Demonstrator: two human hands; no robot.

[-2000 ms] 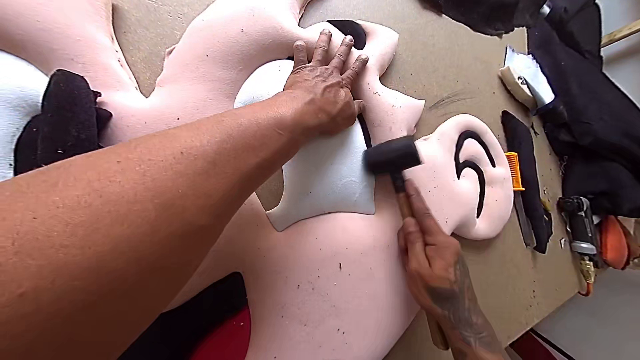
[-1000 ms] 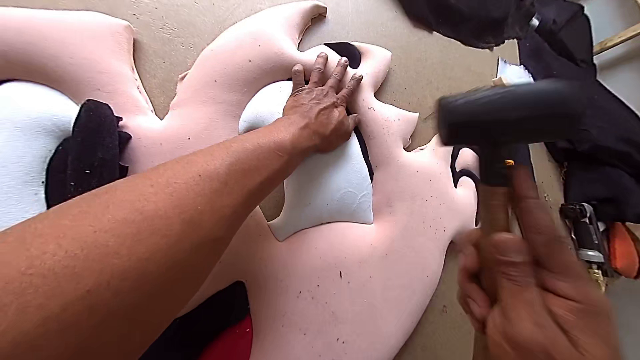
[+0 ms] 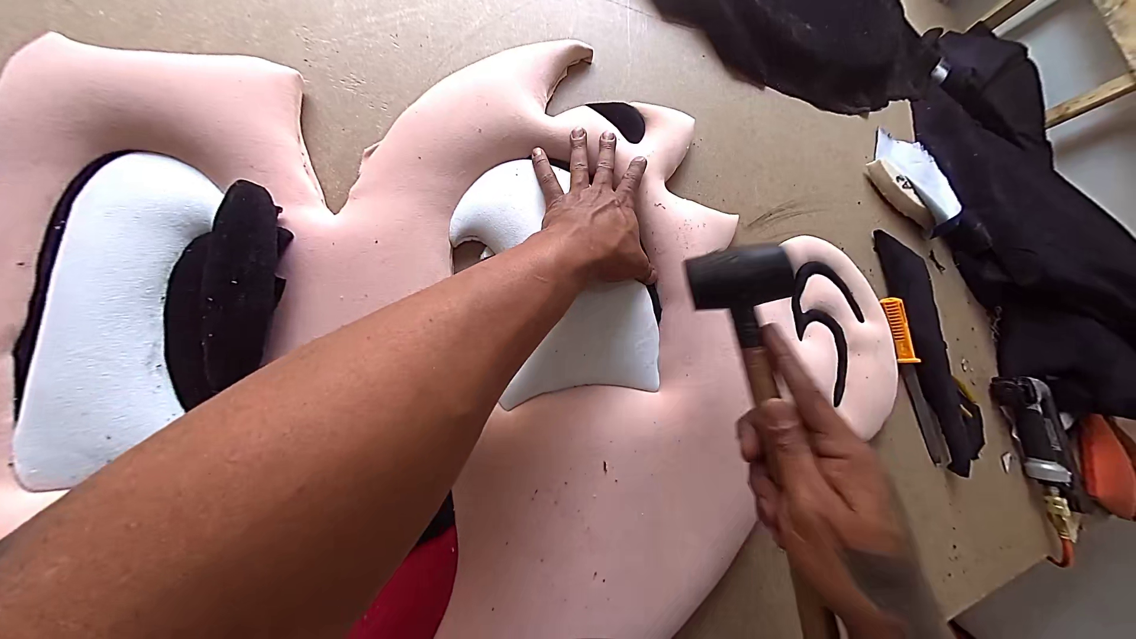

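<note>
My left hand (image 3: 596, 217) lies flat with spread fingers across the upper part of a white padded piece (image 3: 590, 342), which is set into a large pink padded cutout (image 3: 568, 497). My right hand (image 3: 803, 453) grips the wooden handle of a black-headed mallet (image 3: 741, 277); its head is over the pink surface, right of the white piece, and whether they touch cannot be told. A pink ear-shaped part (image 3: 865, 373) with black curved inlays is partly behind the mallet. Another white piece (image 3: 106, 311), with black fabric (image 3: 240, 284) at its side, is at left.
The cutout rests on a tan board (image 3: 799, 169). At right are a knife with an orange handle (image 3: 900, 330), a black fabric strip (image 3: 923, 311), a pneumatic tool (image 3: 1034, 430), an orange object (image 3: 1108, 466) and black fabric (image 3: 994, 133). Red material (image 3: 413, 586) shows low down.
My right hand with the mallet was raised nearer the camera a second ago and is now lower and further left, close to the cutout. My left hand stays on the white piece.
</note>
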